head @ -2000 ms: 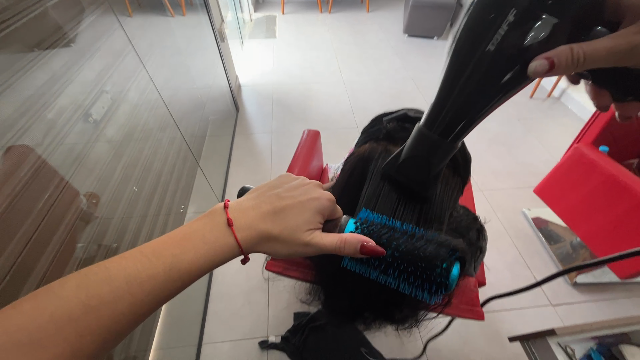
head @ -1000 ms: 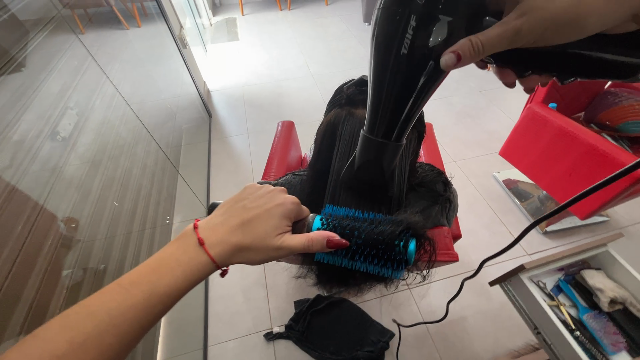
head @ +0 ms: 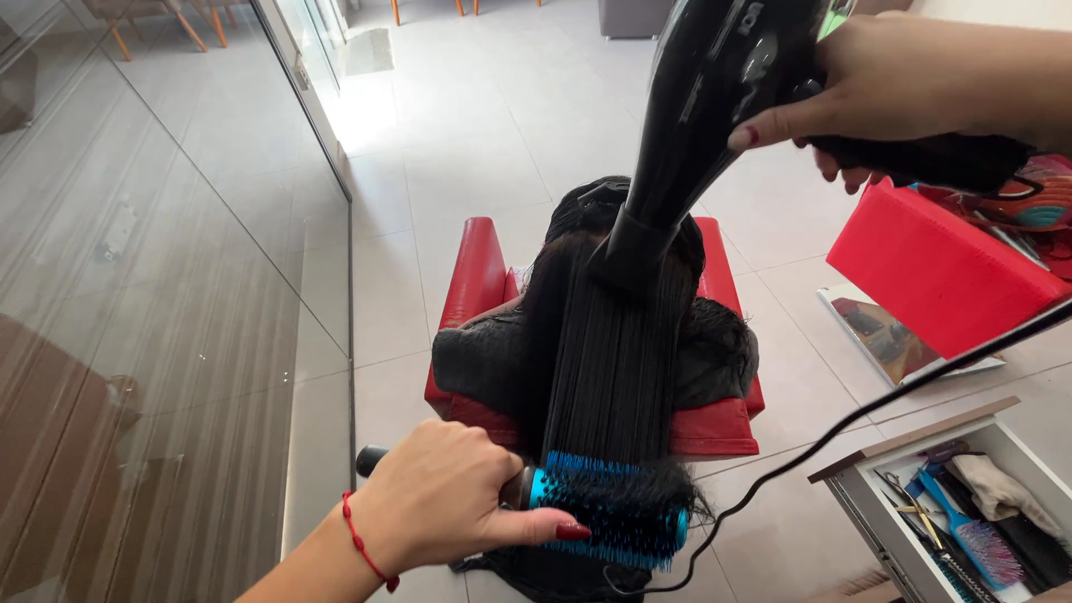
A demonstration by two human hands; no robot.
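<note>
My left hand (head: pixel 448 494), with a red cord bracelet, grips the handle of a blue round hairbrush (head: pixel 615 511) at the lower middle. Ends of a straight section of long dark hair (head: pixel 615 360) lie over the bristles. At the upper right my right hand (head: pixel 846 92) holds a black hair dryer (head: pixel 703 109) by its handle. The dryer's nozzle (head: pixel 632 255) points down at the hair, close to or touching it just below the head. A person sits facing away in a red salon chair (head: pixel 729 431), with other hair parted to the sides.
A glass panel (head: pixel 184 293) runs along the left. The dryer's cord (head: pixel 804 461) curves across the right side. A red box-like container (head: pixel 946 260) stands there above a mirror-like panel (head: pixel 879 327). An open drawer (head: pixel 879 502) holds brushes and scissors. Black cloth lies below the brush.
The brush in my left hand has moved down and away from the head along the hair, which now hangs in a longer straight section. The dryer's nozzle is nearer the head.
</note>
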